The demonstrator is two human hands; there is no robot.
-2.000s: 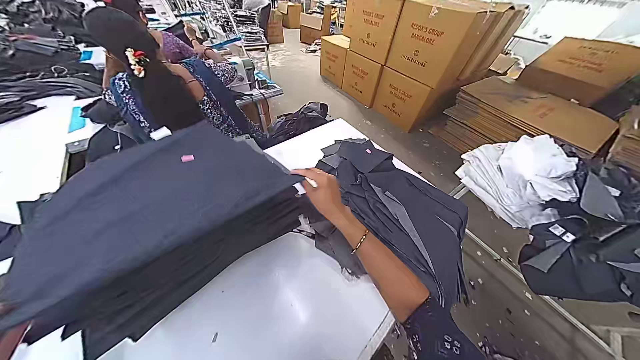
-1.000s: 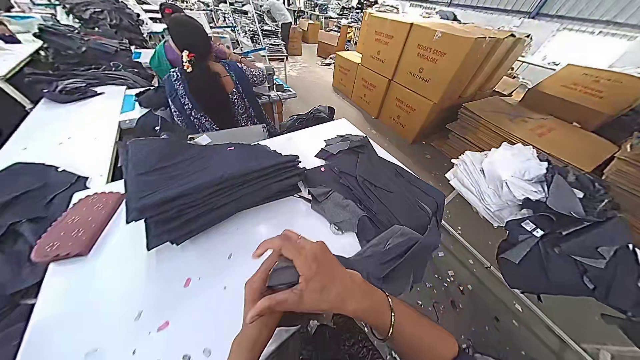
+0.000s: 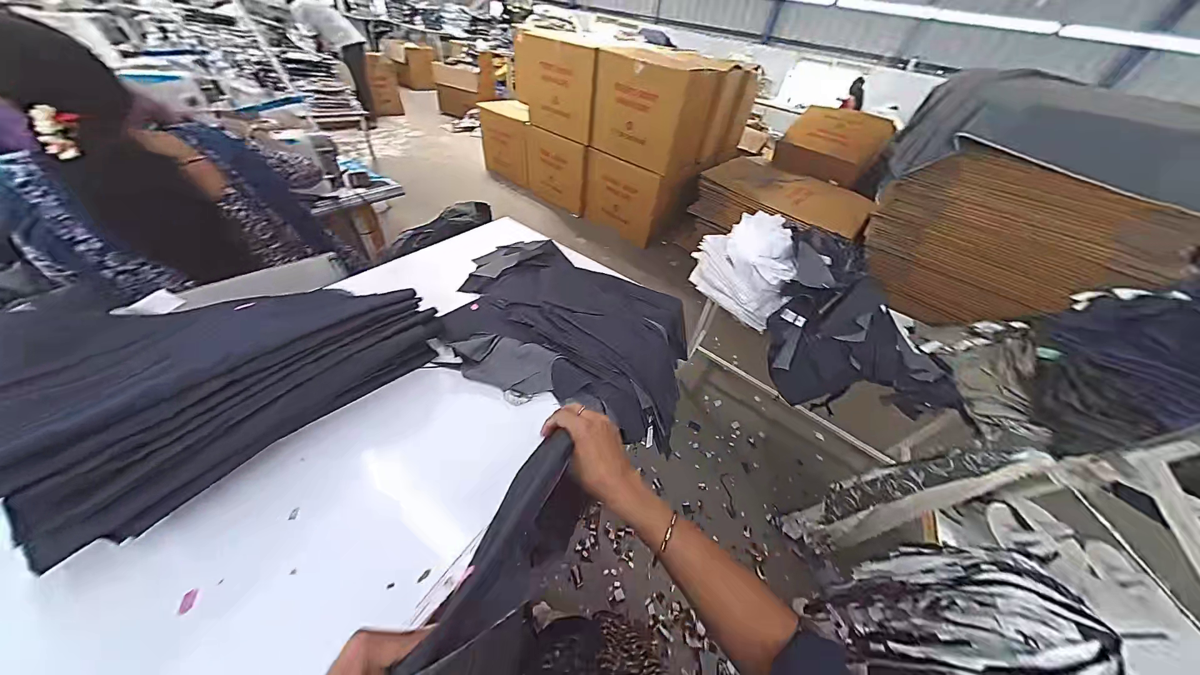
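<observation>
My right hand (image 3: 595, 450) grips the upper end of a dark fabric piece (image 3: 511, 544) at the table's near right edge. The lower end of this cloth is in my left hand (image 3: 375, 650), which shows only in part at the bottom of the view. On the white table (image 3: 328, 525), to the left, lies a thick stack of dark cut fabric (image 3: 216, 366). Beyond my right hand a looser pile of dark fabric pieces (image 3: 581, 319) hangs over the table's right edge. Small scraps and a pink tag (image 3: 188, 601) lie on the white top.
A person (image 3: 122, 178) sits beyond the stack at the left. Cardboard boxes (image 3: 647, 122) stand behind the table. White fabric (image 3: 745, 262) and dark garments (image 3: 844, 337) lie on a rack at the right. Scraps litter the floor (image 3: 712, 469); a metal frame (image 3: 984, 487) stands at the lower right.
My hands were together near the table's front edge; now they are apart, with dark cloth stretched between them. Earlier still, my right hand was at the fabric stack. The view has turned to the right.
</observation>
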